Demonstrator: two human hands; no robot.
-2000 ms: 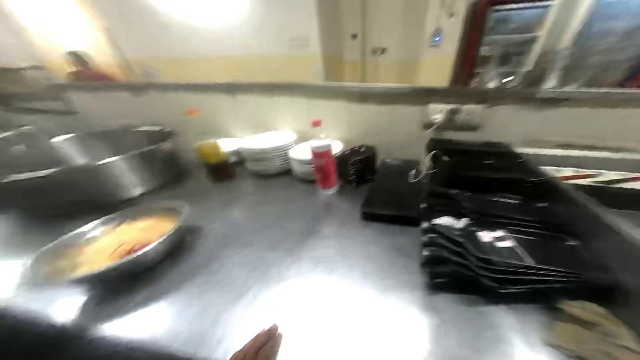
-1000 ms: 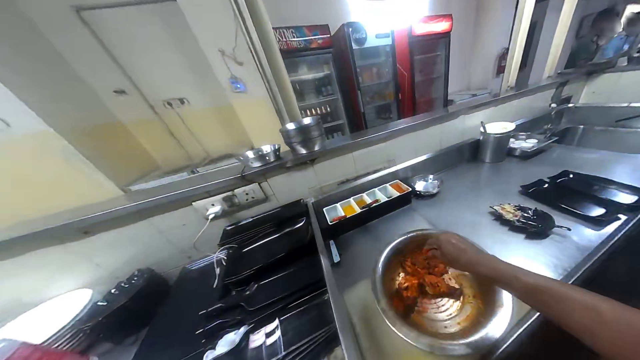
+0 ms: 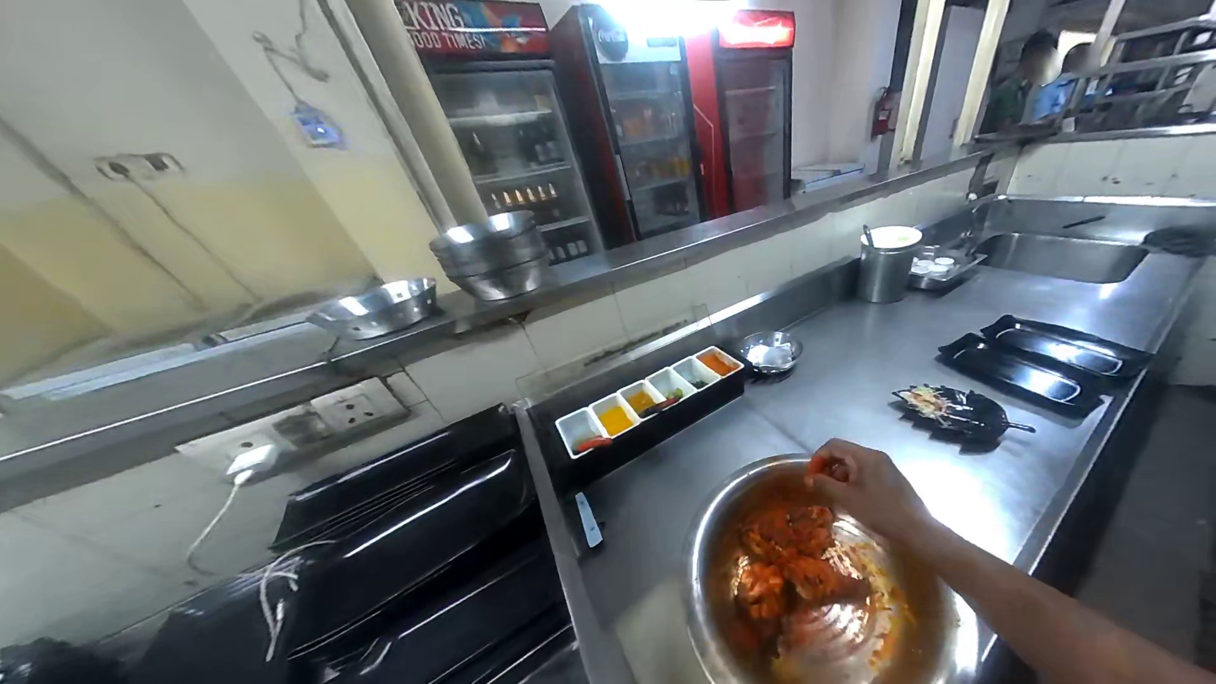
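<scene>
My right hand (image 3: 860,484) is over the upper rim of a wide steel bowl (image 3: 703,560), its fingers curled together. Something reddish shows at the fingertips; whether it is a held piece or sauce on the skin, I cannot tell. Inside the bowl, pieces of meat in red marinade (image 3: 784,560) lie toward the left, and orange sauce smears the steel at the right. My left hand is out of view. A black leaf-shaped plate (image 3: 969,418) with shredded food on it sits beyond my hand. Left of the bowl lies a small knife or spreader with a pale blade (image 3: 588,521).
A rack of white condiment cups (image 3: 651,399) stands behind the bowl, beside a small steel bowl (image 3: 770,352). Black trays (image 3: 1045,366), a steel pot (image 3: 888,271) and a sink (image 3: 1064,256) are farther right. Stacked black platters (image 3: 427,541) fill the left. Two people stand far off.
The view has swung right since the oldest frame. My right hand was down among the meat pieces one second ago; now it is raised at the bowl's upper rim.
</scene>
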